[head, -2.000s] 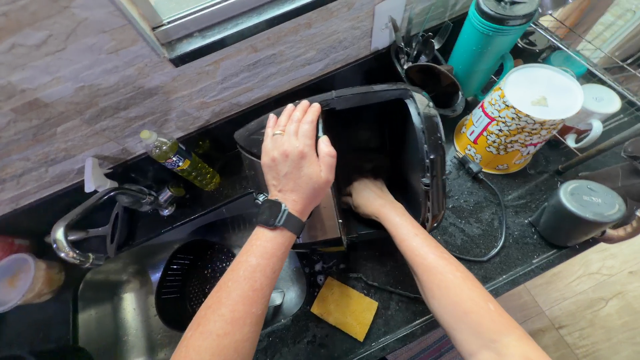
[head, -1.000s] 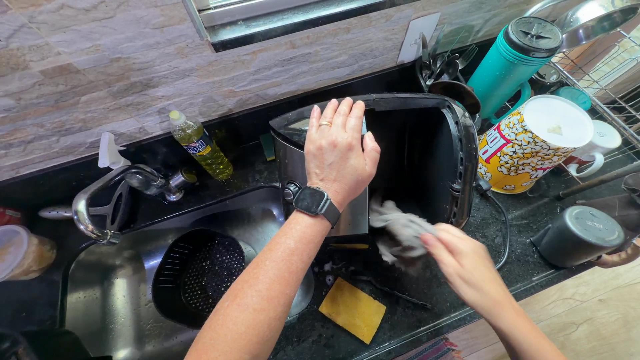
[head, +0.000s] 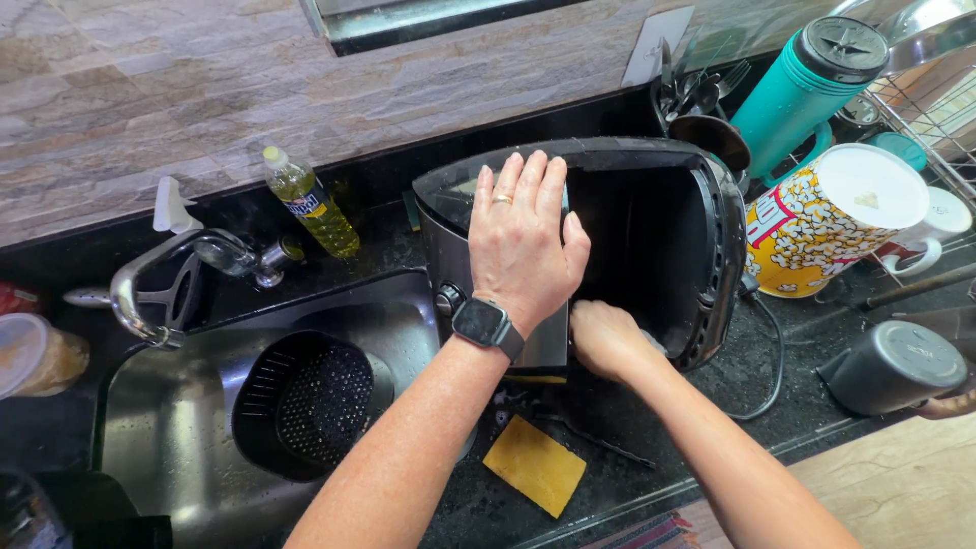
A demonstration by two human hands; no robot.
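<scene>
An air fryer body (head: 656, 164) lies on its side on the dark counter, its hollow drawer cavity facing me. My left hand (head: 526, 236), with a ring and a smartwatch, presses flat on its front panel, holding no object. Inside the lower left of the cavity is my right hand (head: 610, 339), fingers curled; a bit of pale cloth (head: 654, 343) shows beside it, most of it hidden. A yellow sponge cloth (head: 535, 465) lies on the counter below. The black perforated fryer basket (head: 324, 404) sits in the sink.
Left of the fryer are the steel sink (head: 175, 396), a curved faucet (head: 137, 290) and a dish soap bottle (head: 313, 202). To the right stand a teal tumbler (head: 793, 99), a popcorn bucket (head: 808, 221) and a dark mug (head: 896, 366). A power cord (head: 778, 366) curls near the fryer.
My right hand, which held the pale cloth outside the cavity a second ago, has moved left and into the opening. My left hand stays on the front panel.
</scene>
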